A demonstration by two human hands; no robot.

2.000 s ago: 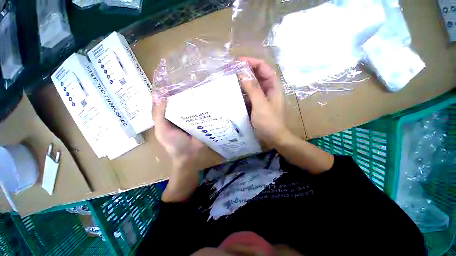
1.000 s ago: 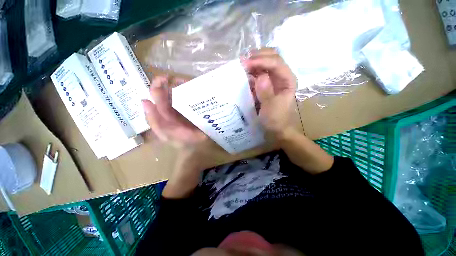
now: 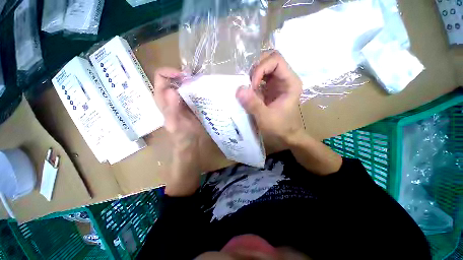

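Observation:
A white retail box (image 3: 223, 119) with black print is tilted in front of my chest, its far end at the mouth of a clear poly bag (image 3: 218, 38) that stretches away from me. My left hand (image 3: 175, 104) is at the box's left far corner, fingers pinching the bag edge there. My right hand (image 3: 274, 96) is at the right far corner, with thumb and fingers on the bag edge and box. How far the bag covers the box cannot be told. A bright stack of poly bags (image 3: 325, 45) lies to the right.
Unbagged boxes (image 3: 101, 106) lie at left on the cardboard sheet (image 3: 132, 175). Bagged boxes (image 3: 84, 15) lie on the dark belt at upper left. A white tub or roll (image 3: 18, 172) and a small white item (image 3: 49, 177) are far left. Green crates (image 3: 396, 152) stand below the bench edge.
The bag, earlier bunched around the box's far end and then blurred beyond it, now extends away from the box. Both hands have closed in on its edges. The box's near end points more towards my body.

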